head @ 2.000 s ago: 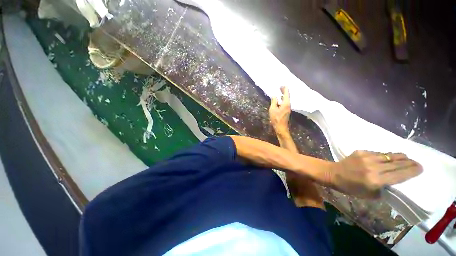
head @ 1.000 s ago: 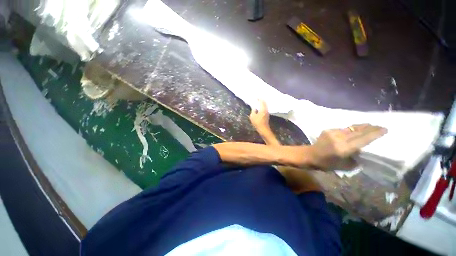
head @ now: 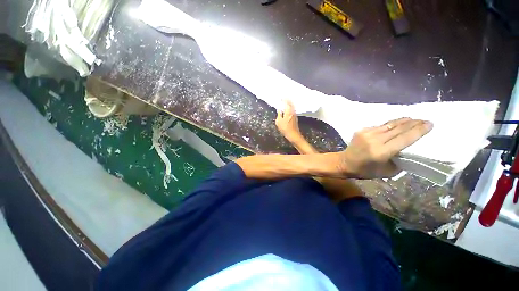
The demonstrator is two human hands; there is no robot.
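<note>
A long white fabric stack (head: 421, 113) with a wavy front edge lies along the dark table and widens at its right end, where layered edges show. My arms cross. My left hand (head: 387, 146), with a ring, reaches to the right and lies palm down across the wide part, fingers extended; its thumb is hidden. My right hand (head: 288, 120) comes from under my left arm and touches the stack's front edge near its middle; whether its fingers grip the edge cannot be told.
Two yellow-and-black tools (head: 340, 18) lie beyond the stack. A red-handled metal clamp (head: 497, 199) is at the right table end. White strips (head: 71, 31) hang at the far left above a round tub (head: 105, 102). Scraps (head: 165, 150) litter the green floor. A pale-sided table (head: 74, 165) stands left.
The view has shifted, showing more of the far-left strips and the stack's right end. Both hands remain on the stack; the wide end now looks more spread out.
</note>
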